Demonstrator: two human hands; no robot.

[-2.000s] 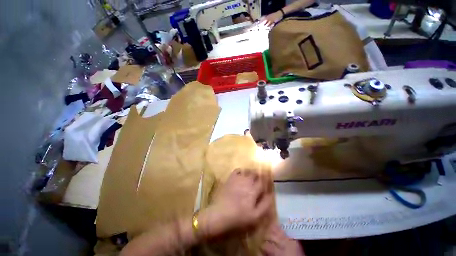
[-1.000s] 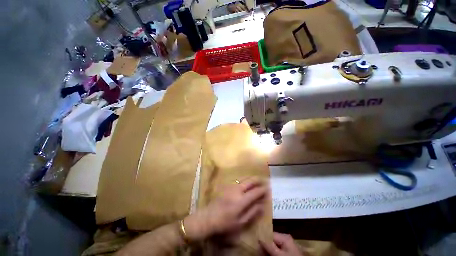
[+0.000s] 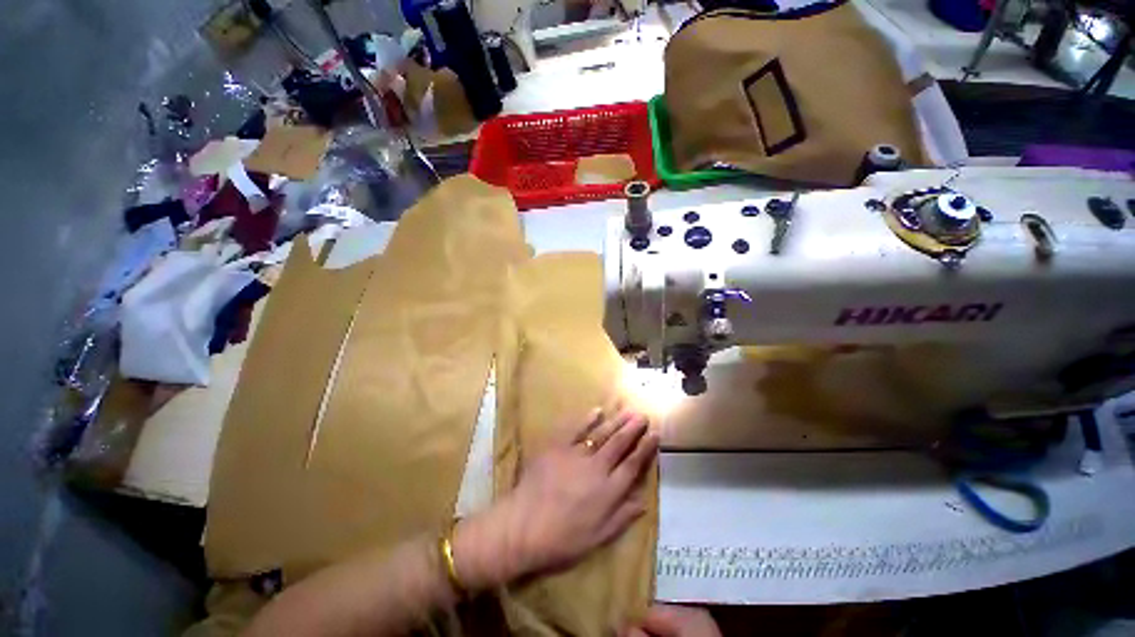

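A tan workpiece lies under the lit needle area of the white sewing machine; glare hides the needle and presser foot. My left hand, with a ring and a gold bangle, rests flat on the workpiece just in front of the needle, fingers slightly apart. My right hand is at the bottom edge, mostly cut off, at the cloth's near right edge; its grip cannot be told. Tan cut panels lie left of the workpiece.
A red basket holds a small tan piece. A tan piece with a dark rectangular outline covers much of a green basket. Blue-handled scissors lie under the machine head. Mixed scraps and plastic are heaped far left.
The workpiece has moved farther back past the needle. My left hand has moved up close to the needle and now lies flat. My right hand shows less, at the bottom edge.
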